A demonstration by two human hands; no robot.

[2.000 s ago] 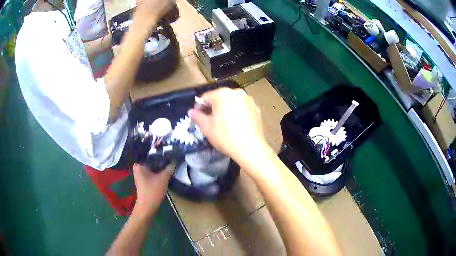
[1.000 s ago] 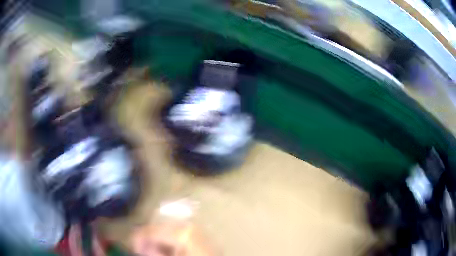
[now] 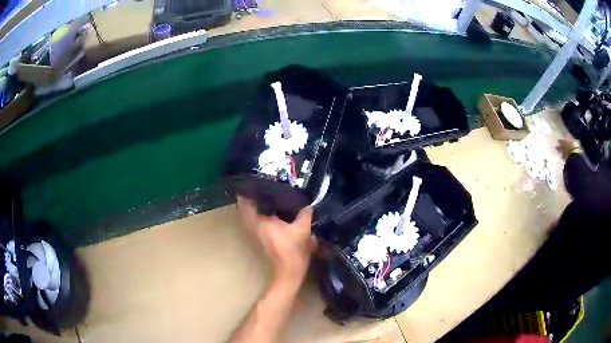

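Observation:
My left hand (image 3: 285,238) grips the near edge of a black base housing (image 3: 258,191), its thumb on the right and its fingers partly hidden under the edge. A white spur gear (image 3: 287,137) lies in this open housing. A flat ribbon cable (image 3: 281,107) rises through the gear and ends in a white connector. A white motor disc (image 3: 273,162) and coloured lead wires are beside the gear. A second housing (image 3: 462,201) with the same parts stands to the right, on a round black fan head (image 3: 395,308). My right hand is not in view.
A third unit (image 3: 445,120) stands behind these two. Another fan, its pale blades (image 3: 43,271) visible, is at the left edge. A green conveyor belt (image 3: 161,147) runs behind the cardboard-covered bench (image 3: 167,288). At right are a small box (image 3: 492,124), white parts (image 3: 536,154) and a person's dark sleeve (image 3: 583,214).
The view has swung right to another part of the bench. My right hand, earlier at a ribbon cable, has left the picture. My left hand now holds a housing beside other units.

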